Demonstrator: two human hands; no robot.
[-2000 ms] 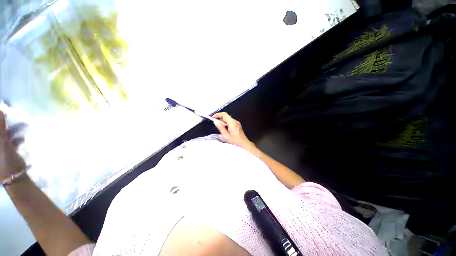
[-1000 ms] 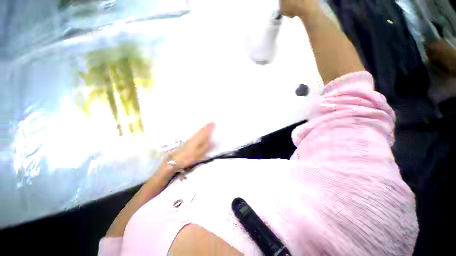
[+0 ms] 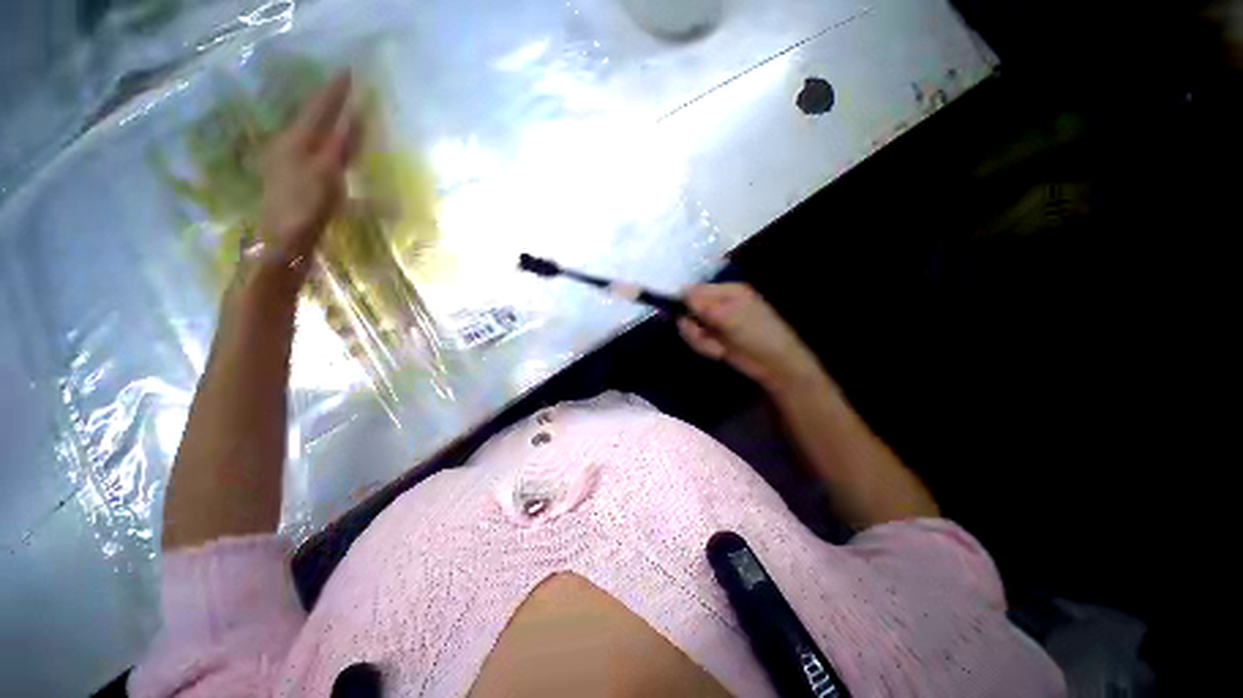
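Note:
A large clear plastic bag [image 3: 150, 307] lies on the white table, crinkled and shiny. Its yellow-gold print [image 3: 395, 191] shows left of centre, and a small barcode label [image 3: 487, 327] sits near the print's lower right. My left hand [image 3: 303, 184] is over the print, slightly blurred, with nothing seen in it; its contact with the plastic is not clear. My right hand [image 3: 736, 327] grips the end of a small brush [image 3: 600, 282] at the table's front edge. The dark bristle head points left, right of the print and above the label.
A pale rounded object, apparently the bottle [image 3: 671, 11], is cut off by the top edge. A dark spot [image 3: 814, 96] marks the table [image 3: 893, 62] at the right. Dark cloth [image 3: 1077, 273] fills the right side. Black straps hang over my pink top.
My right hand has let go of the white bottle, come down to the front edge and now holds the brush. My left hand has moved from the front edge up and left onto the print area.

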